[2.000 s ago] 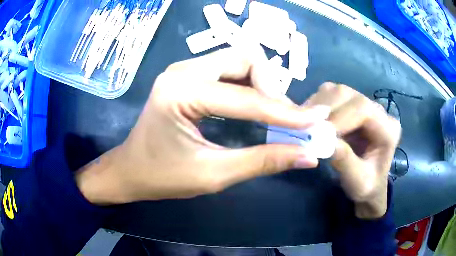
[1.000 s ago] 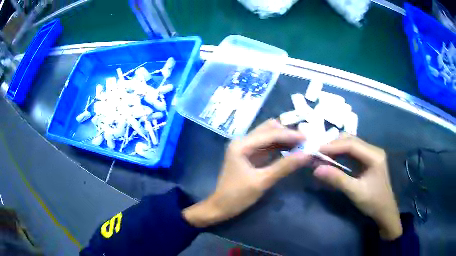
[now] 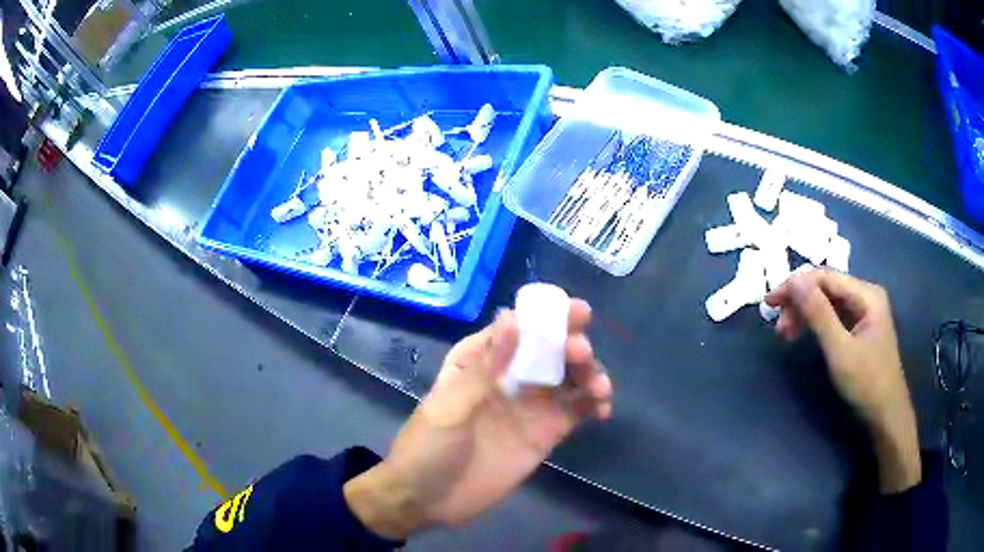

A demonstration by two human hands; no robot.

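Observation:
My left hand (image 3: pixel 475 421) is palm up in front of the blue bin and holds a white plastic housing (image 3: pixel 542 334) upright between thumb and fingers. The housing is slightly blurred, and no stem on it can be made out. My right hand (image 3: pixel 847 329) is at the near edge of the pile of loose white housings (image 3: pixel 804 224). Its thumb and fingertips are closed on a housing (image 3: pixel 768 311), which they partly cover.
A blue bin (image 3: pixel 356 286) full of white stemmed assemblies stands at centre left. A clear box (image 3: pixel 529 199) of thin stem parts touches its right side. Another blue bin (image 3: pixel 162 102) is at far left. Eyeglasses (image 3: pixel 955 361) lie at right. Bags (image 3: pixel 682 13) lie on the green belt.
My hands have moved apart. The left holds a housing near the blue bin; the right has gone to the pile. The thin rod seen between them is no longer visible. The view has swung left.

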